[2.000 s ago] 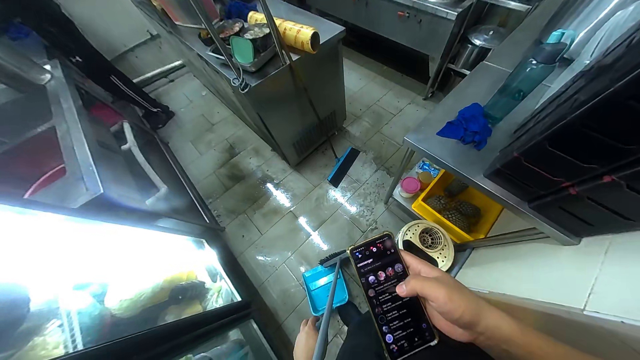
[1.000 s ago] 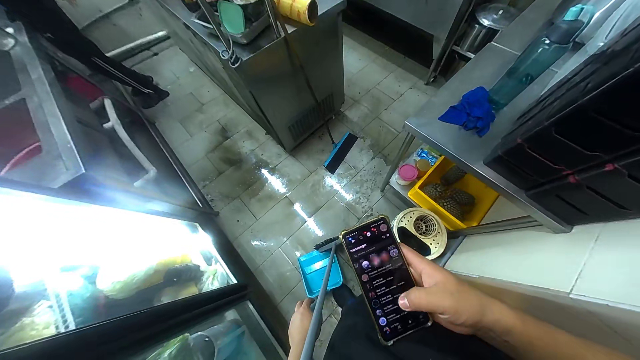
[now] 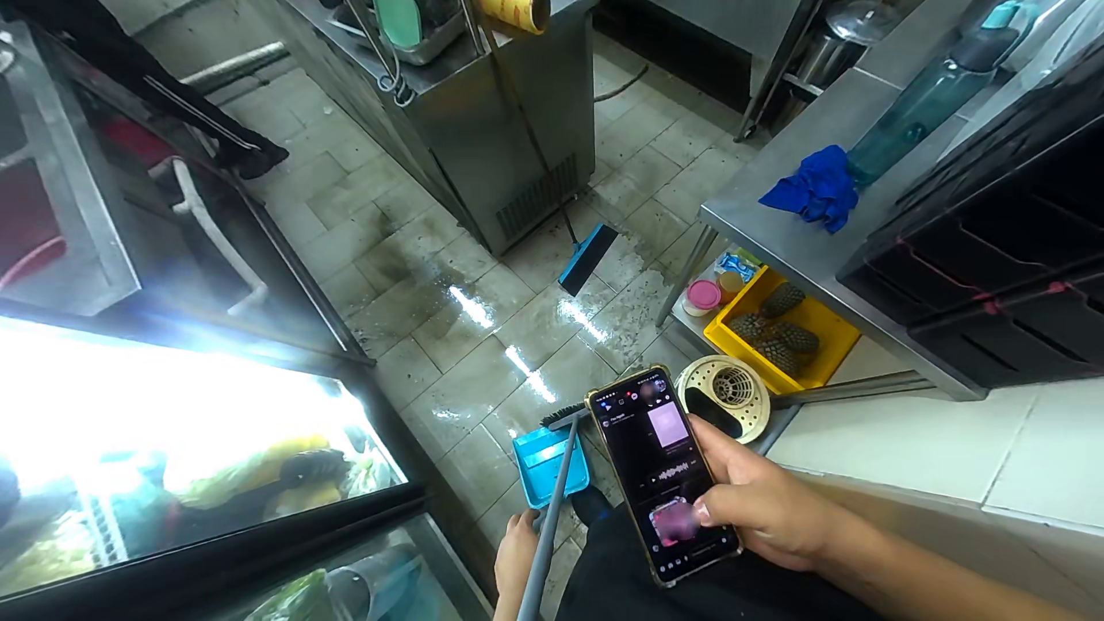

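Note:
A smartphone in a clear-edged case rests in my right hand, its thumb on the lit screen. Low in the view, my left hand is beside a grey handle; its fingers are curled near the handle, partly out of sight, and whether they grip the handle or the dustpan's stick is not clear. The handle leads down toward a dark-bristled brush at the edge of a blue dustpan on the floor. Farther ahead, a blue and black floor squeegee or broom head lies on wet tiles.
A lit glass display fridge fills the left. A steel counter stands ahead. At right, a steel table bears a blue cloth and bottle; below are a yellow crate with pineapples and a cream round-vented object. A person's leg shows upper left.
The phone's screen has changed from a list to a view with pictures and an audio waveform. My right hand still holds the phone, and the dustpan is still on the floor.

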